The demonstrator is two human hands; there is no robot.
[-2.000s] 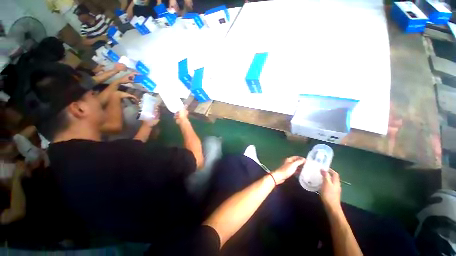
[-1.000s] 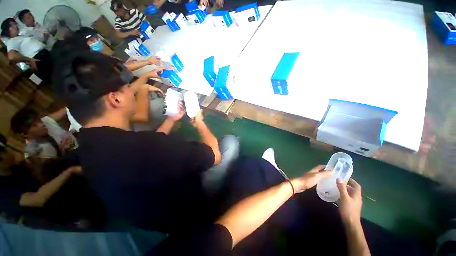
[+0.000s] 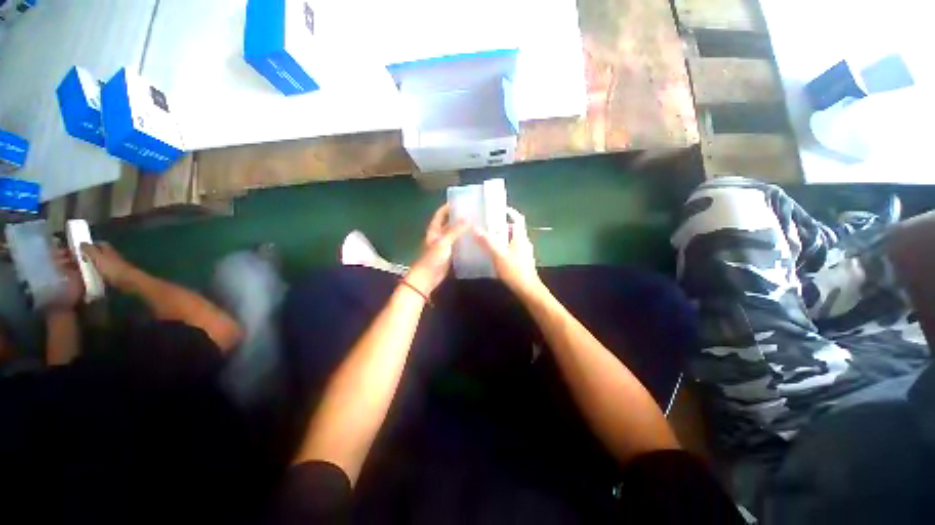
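Note:
A pale grey-white inner box or tray (image 3: 471, 256) is held over my lap in the middle of the view. My left hand (image 3: 443, 244) grips its left side. My right hand (image 3: 513, 248) grips its right side, where a narrower white strip or part stands at the edge. The fingers overlap its middle, so its full shape is hidden. The open retail box (image 3: 461, 108), grey-white inside with a blue edge, stands at the table edge just beyond my hands.
Closed blue-and-white boxes (image 3: 141, 118) stand on the white board (image 3: 226, 103) at left. A person's hands (image 3: 108, 267) hold white parts at far left. A person in camouflage trousers (image 3: 754, 277) sits at right. Wooden pallet edges (image 3: 636, 82) border the green floor.
The view has swung right. The rounded white tray seen before now shows as a squarer pale block in both hands, with a narrow white part at its right.

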